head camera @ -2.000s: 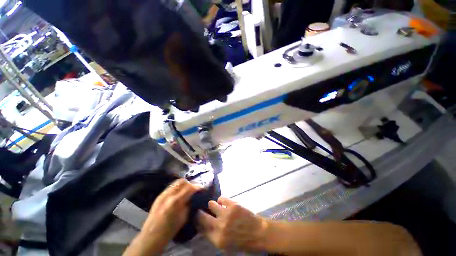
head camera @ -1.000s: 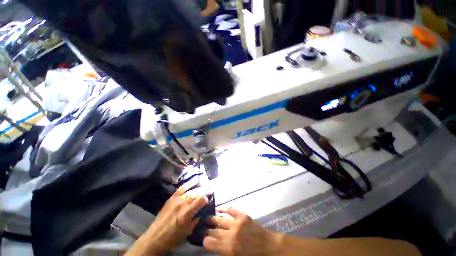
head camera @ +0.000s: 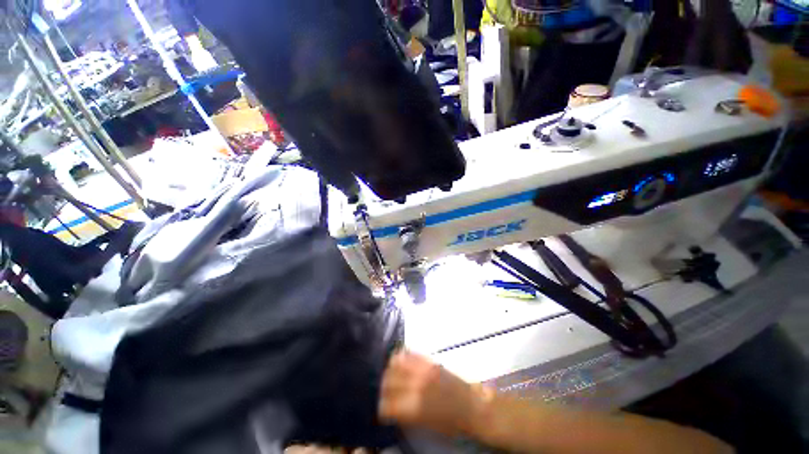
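The black garment panel lies left of the needle and spreads down to the lower edge of the view. The grey garment body is heaped behind and left of it. My right hand grips the panel's right edge, below the presser foot. My left hand is mostly hidden under the fabric and cut off by the bottom edge; its fingers cannot be read. The white JACK sewing machine stands over the brightly lit bed.
Looped black strips and blue and yellow-green snips lie under the arm. A dark cover hangs above the machine head. A ruler scale runs along the table's front edge. Other workstations show behind.
The black panel now reaches further right and down, over where my left hand was. My left hand has dropped to the bottom edge. The view has shifted, so the machine appears further right.
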